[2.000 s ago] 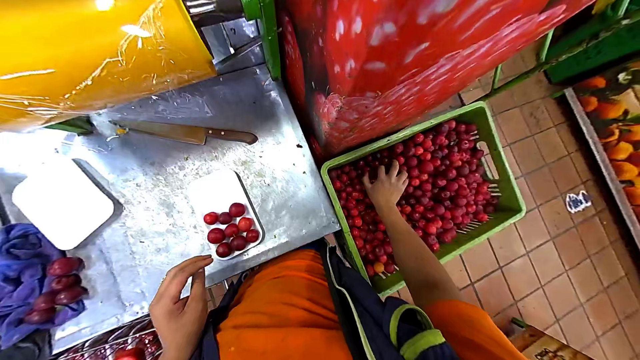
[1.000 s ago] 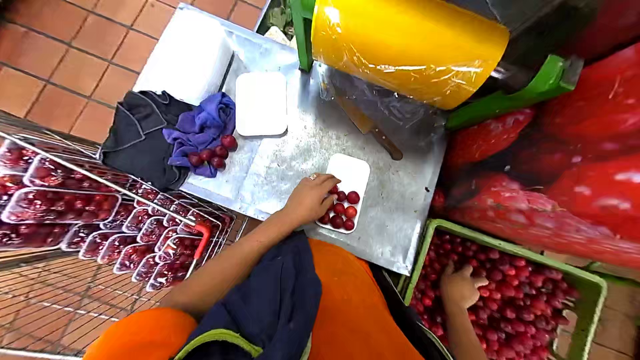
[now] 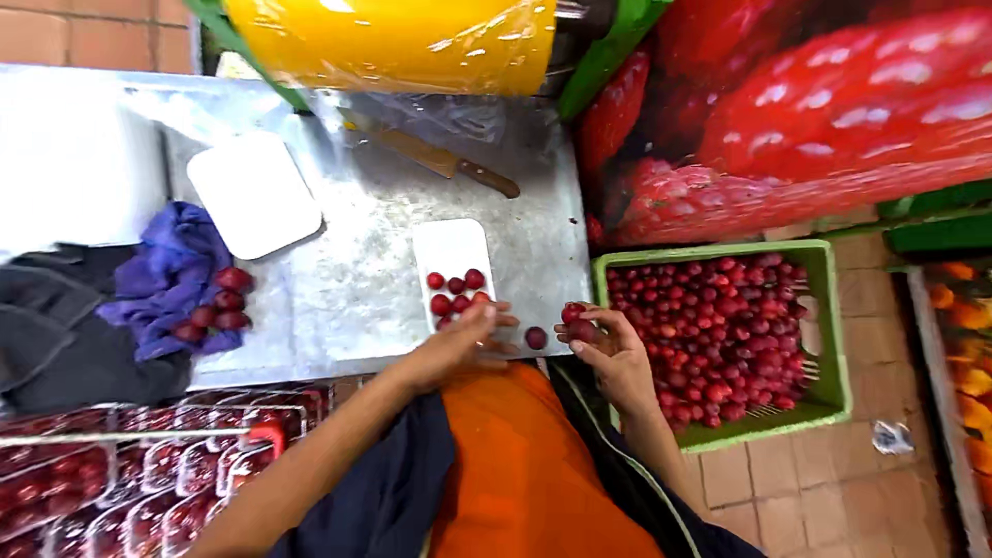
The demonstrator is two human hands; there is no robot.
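Observation:
Red plums [image 3: 457, 284] lie in rows in a small white foam tray [image 3: 452, 242] near the front edge of the metal table. My left hand [image 3: 474, 337] is over the tray's lower right corner, partly covering the fruit; whether it grips anything is hidden. In my right hand [image 3: 608, 341], at the table's right edge, are a couple of plums [image 3: 580, 331] held by the fingertips. One loose dark plum [image 3: 535, 337] rests on the metal between the two hands. To the right of the table stands a green plastic crate [image 3: 833, 333] heaped with plums [image 3: 721, 333].
A knife [image 3: 484, 177] with a wooden handle lies behind the tray, below a yellow film-wrapped roll [image 3: 395, 43]. White foam trays [image 3: 254, 194], a purple cloth [image 3: 167, 275] and several plums [image 3: 230, 301] are at left. A wire cart [image 3: 263, 435] holds filled packs [image 3: 163, 465].
My right hand has come out of the crate and over the table edge with plums in it. A loose plum now shows between my hands. The view has turned.

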